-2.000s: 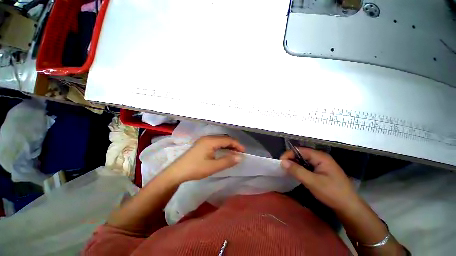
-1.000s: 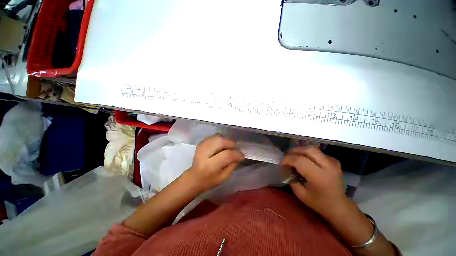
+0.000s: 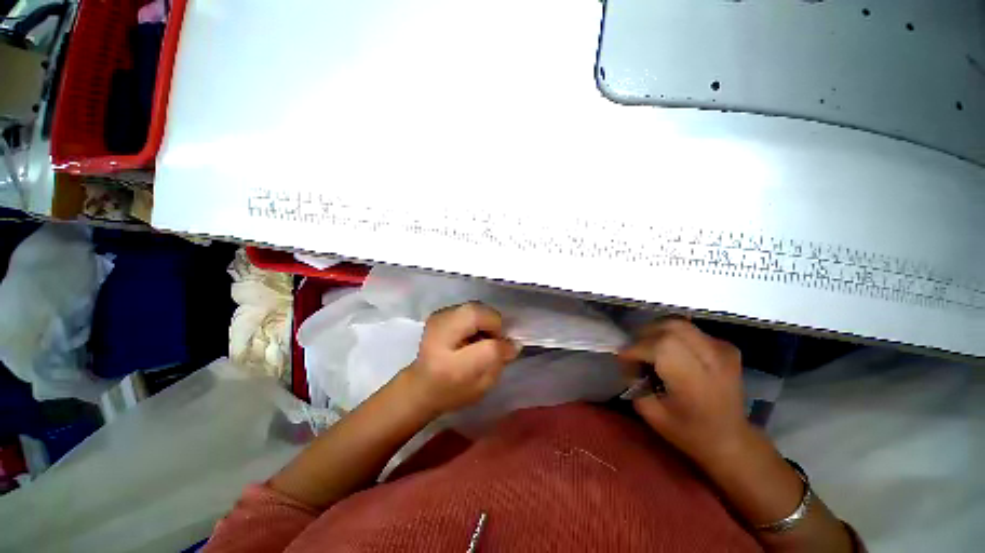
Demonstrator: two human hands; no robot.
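Sheer white fabric [image 3: 362, 335] hangs over the lap below the table edge. My left hand [image 3: 467, 351] pinches one end of a narrow, denser white edge of it. My right hand [image 3: 686, 378] pinches the other end, so the edge is stretched between the hands. A small metal point, seemingly of the thread snips [image 3: 635, 389], shows under my right hand; the rest is hidden by the fingers.
The white table [image 3: 400, 119] has a printed ruler [image 3: 702, 248] along its front edge. The machine bed [image 3: 778, 65] is at upper right. A red basket [image 3: 164, 86] with dark cloth stands at left. More white cloth [image 3: 54, 308] lies at far left.
The right hand has turned over, and the snips that pointed up two seconds ago are now mostly hidden under it. The left fingers have curled more tightly on the fabric. The view has shifted slightly.
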